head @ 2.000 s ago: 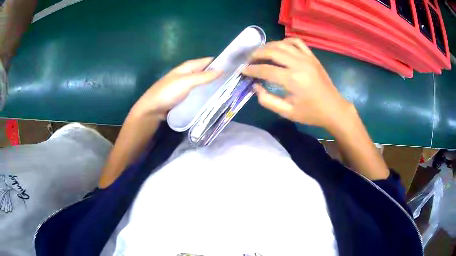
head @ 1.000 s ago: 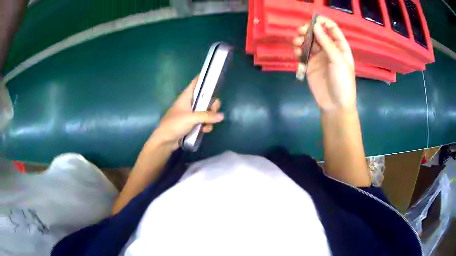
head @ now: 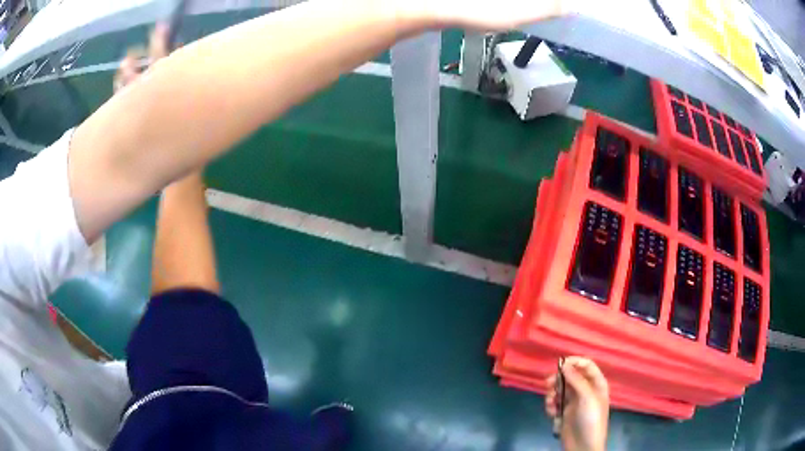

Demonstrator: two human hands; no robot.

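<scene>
My left hand point(head: 141, 63) is small and blurred at the upper left, beyond another person's arm that crosses over my forearm. It holds a long grey case point(head: 177, 19), partly cut off by the top edge. My right hand point(head: 584, 401) is at the bottom edge, in front of the stack of red foam trays point(head: 538, 339). It pinches a slim dark piece point(head: 560, 398) upright between thumb and fingers. Black keypad phones point(head: 646, 273) lie in the top tray's pockets in two rows.
Another person's bare arm point(head: 238, 92) reaches from the left across the top. A pale metal post point(head: 415, 150) and rail point(head: 309, 231) stand beyond the green bench point(head: 353, 326). A white box point(head: 534, 79) and more red trays point(head: 666, 123) are farther back.
The view has swung up and forward. The case was open in both hands, then closed in my left hand, which is now far out to the upper left. Another person's arm has entered.
</scene>
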